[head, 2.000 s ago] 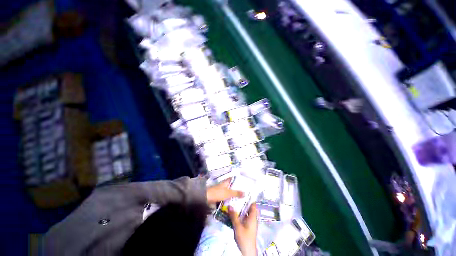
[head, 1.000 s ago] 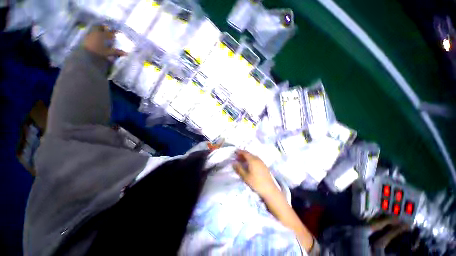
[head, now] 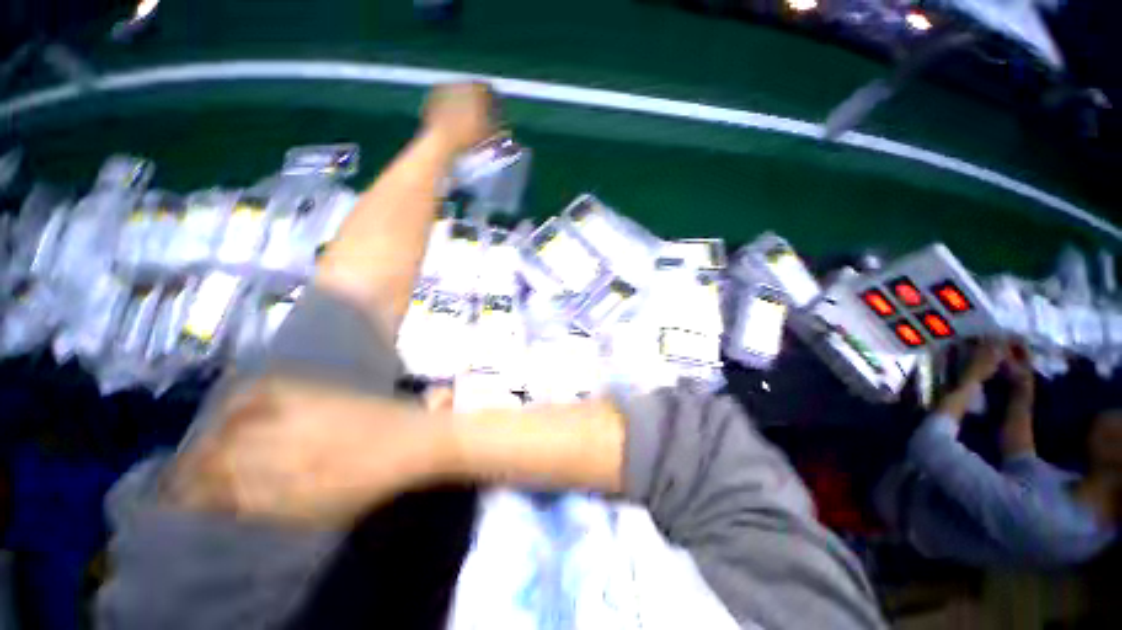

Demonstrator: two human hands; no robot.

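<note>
My left hand (head: 460,116) is blurred, reached out over the green belt close to a bagged unit (head: 495,172); whether it grips the unit cannot be told. My left forearm is bare, with the grey sleeve (head: 326,351) up near the elbow. My right arm crosses in front of my body. My right hand (head: 277,449) is blurred and closed around the left sleeve. White bagged units (head: 468,265) with yellow bands lie in overlapping rows along the bench. Some tilted units (head: 603,240) lie right of my left hand.
A green conveyor belt (head: 689,179) with a white rail (head: 689,108) runs behind the rows. A grey-white tester (head: 911,302) with red number displays stands at the right. Beside it are a neighbouring worker's hands (head: 994,359) and grey sleeves. More units lie beyond the tester.
The view has turned, so the bench now runs across it. My left hand has moved from the unit rows out over the belt. My right hand has moved across onto the left sleeve.
</note>
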